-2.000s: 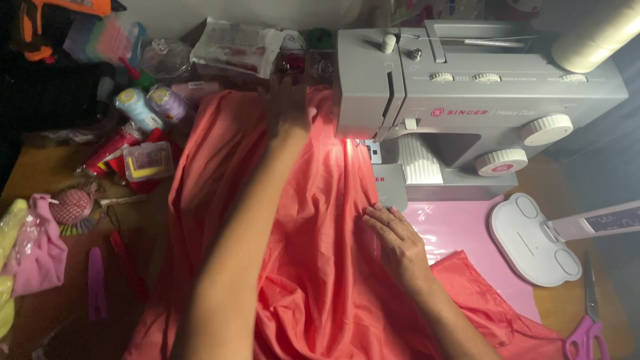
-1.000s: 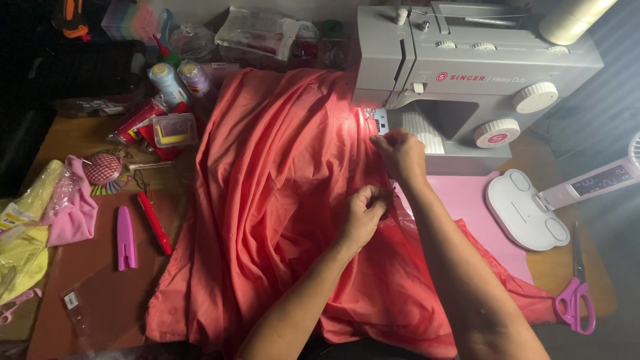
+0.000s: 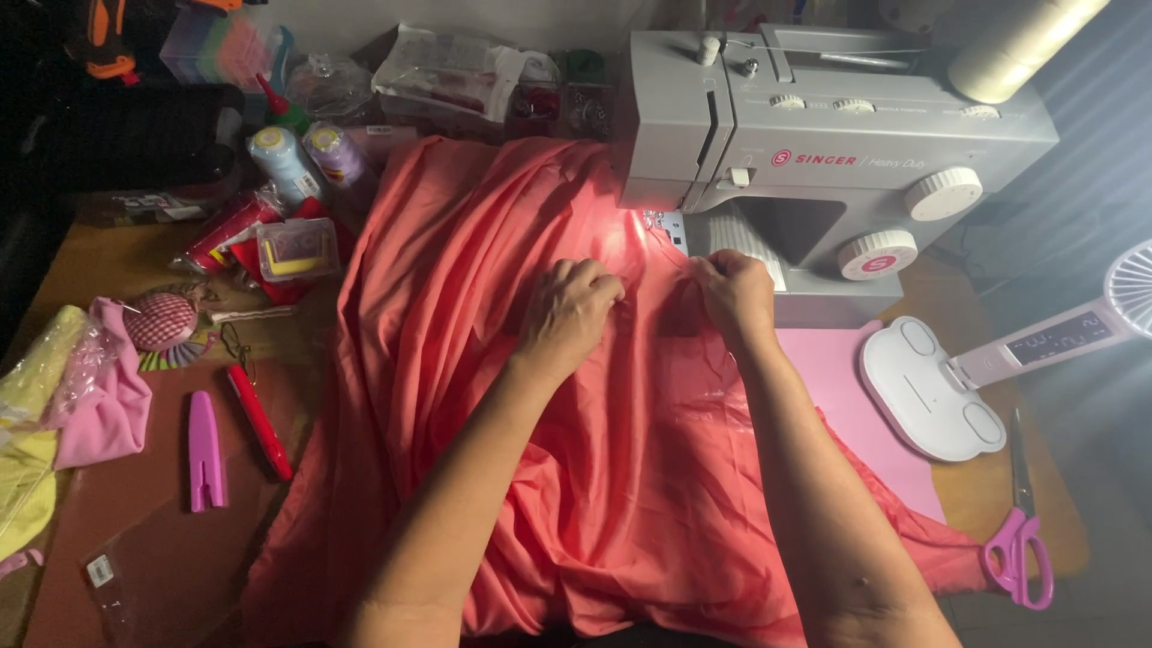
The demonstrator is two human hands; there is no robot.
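Coral fabric (image 3: 576, 468) lies in loose folds over the table and runs up to the needle area of a grey Singer sewing machine (image 3: 837, 135). My left hand (image 3: 571, 310) grips a pinch of the fabric left of and below the needle area, fingers curled. Close to the machine bed's front left corner, my right hand (image 3: 738, 288) pinches the fabric's right edge between thumb and fingers. A metal plate (image 3: 668, 229) shows beside the cloth under the machine head. The needle and presser foot cannot be made out clearly.
Purple-handled scissors (image 3: 1017, 549) and a white desk lamp (image 3: 931, 387) stand at the right. On the left lie a red pen (image 3: 259, 423), a pink tool (image 3: 206, 450), a pincushion (image 3: 160, 319), thread spools (image 3: 286, 162) and a small clear box (image 3: 297, 250).
My left hand was near the top of the fabric, then low beside the right hand; it is now further left, apart from the right. The view has shifted.
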